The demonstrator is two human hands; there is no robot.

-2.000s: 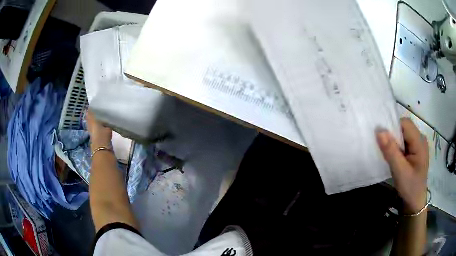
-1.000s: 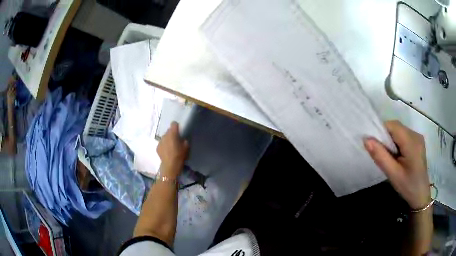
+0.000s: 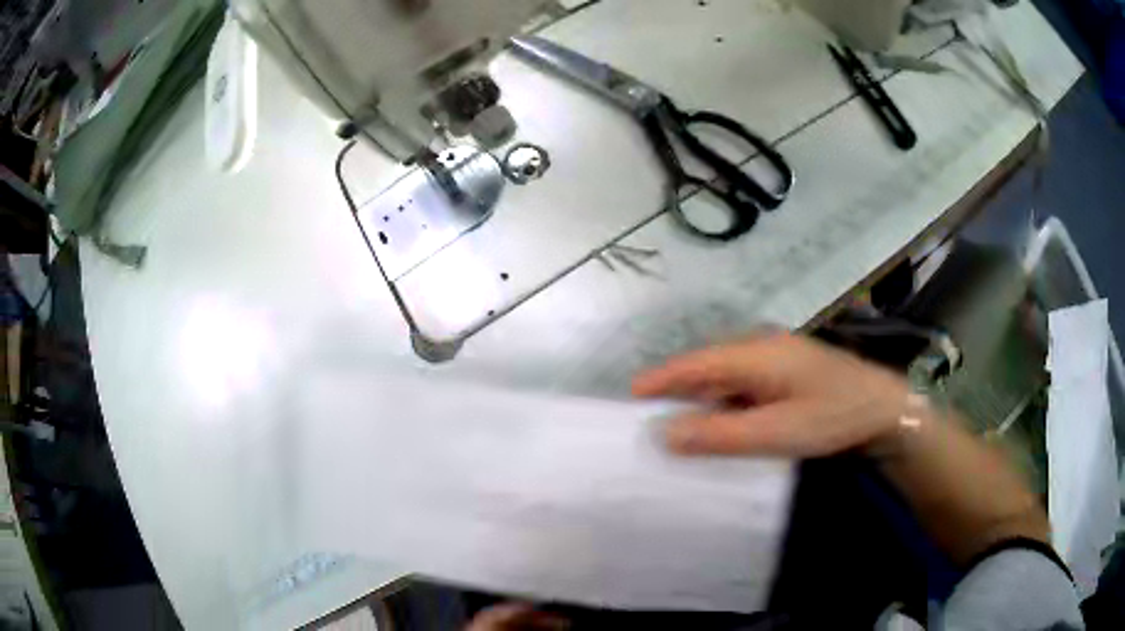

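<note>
A white paper pattern (image 3: 531,481), blurred, lies across the table's front edge below the sewing machine, its right end over my dark lap. My right hand (image 3: 771,394) is on its upper right edge, with the thumb and a finger pinching it. Only a blurred bit of my left hand (image 3: 518,618) shows at the bottom rim, under the pattern's lower edge; its grip is hidden. The machine head (image 3: 383,56) stands above the needle plate (image 3: 432,210).
Black-handled scissors (image 3: 703,160) lie open-handled right of the needle plate. A slim black tool (image 3: 873,99) lies further right. Green cloth (image 3: 136,117) is at the far left. A white strip (image 3: 1077,431) hangs at the right beside a pale rack. Thread scraps (image 3: 629,258) lie on the table.
The view has swung right to the machine. The pattern has turned from steep to nearly level. My left hand, earlier over the basket at left, is now mostly out of the picture.
</note>
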